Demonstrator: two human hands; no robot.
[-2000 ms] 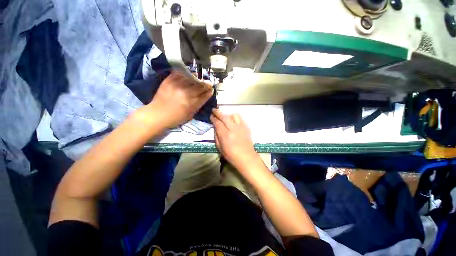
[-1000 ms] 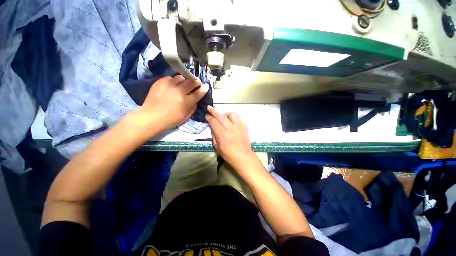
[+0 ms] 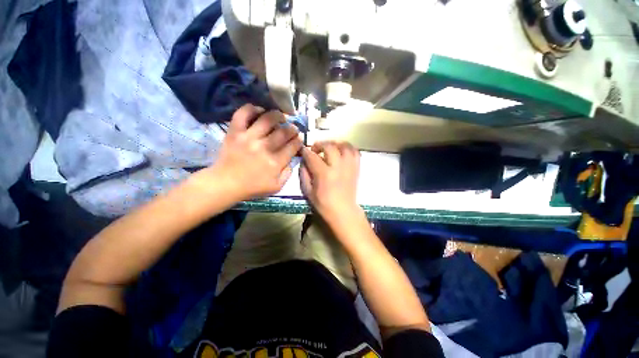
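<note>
The garment piece [image 3: 221, 87], navy with a pale grey-blue side, lies bunched left of the needle area. The cream-white sewing machine [image 3: 399, 35] with a green panel stands over it. My left hand [image 3: 259, 150] has its fingers bent on the navy cloth just in front of the presser foot area [image 3: 308, 115]. My right hand [image 3: 331, 175] is beside it, thumb and fingertips pinching at the cloth edge near the left fingertips. The needle tip and most of the held edge are hidden by fingers and machine.
A black flat pad [image 3: 448, 168] with a thin arm lies on the green-edged white table [image 3: 382, 183]. Pale grey-blue cloth [image 3: 115, 91] spreads at the left. A navy heap [image 3: 466, 297] lies below right. A yellow-orange item [image 3: 604, 225] is at far right.
The view has shifted, so the machine appears further right. The right hand has come up closer to the left fingertips. The navy edge that hung between the hands is now mostly out of sight.
</note>
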